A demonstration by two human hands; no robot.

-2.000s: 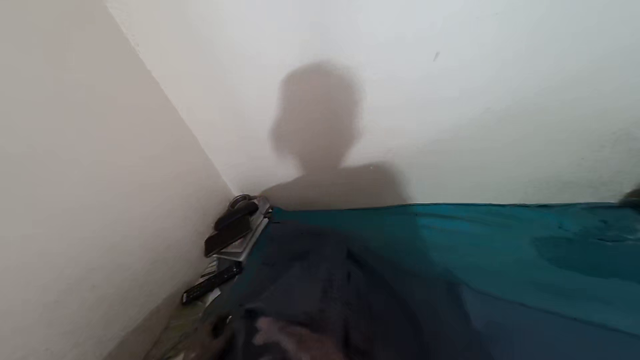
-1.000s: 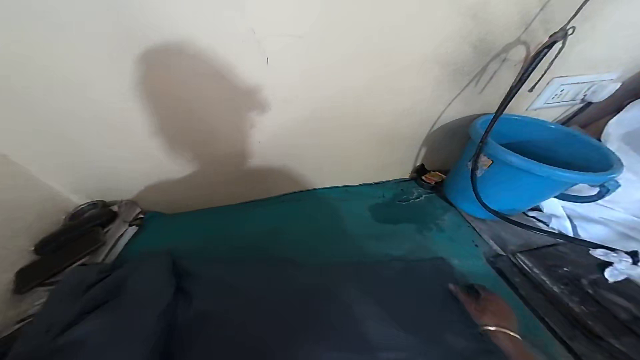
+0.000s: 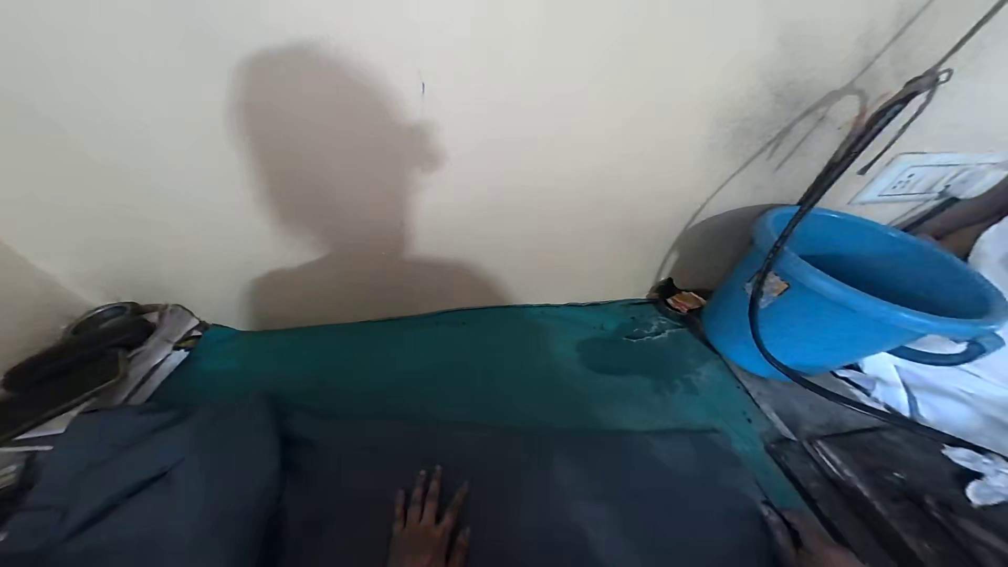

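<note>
Dark navy cloth (image 3: 614, 488) lies spread over a teal table cover (image 3: 378, 358), its left part bunched in folds. My left hand (image 3: 428, 524) rests palm down on the flat part at the bottom centre, fingers spread, holding nothing. At the cloth's lower right corner is my right hand (image 3: 803, 535), partly cut off by the frame edge; its fingers touch the edge of the cloth, and whether they pinch it cannot be told.
A blue plastic bucket (image 3: 827, 299) stands at the right, a black cable (image 3: 760, 331) hanging across it. Behind are a wall socket panel (image 3: 921, 179) and white cloth (image 3: 921, 386). Papers (image 3: 161, 346) and dark objects fill the left corner. A dark wet patch (image 3: 642, 354) marks the cover.
My left hand has come into view on the cloth. My right hand, seen a second ago at the cloth's right edge, now sits lower in view. The view has swung right since two seconds ago.
</note>
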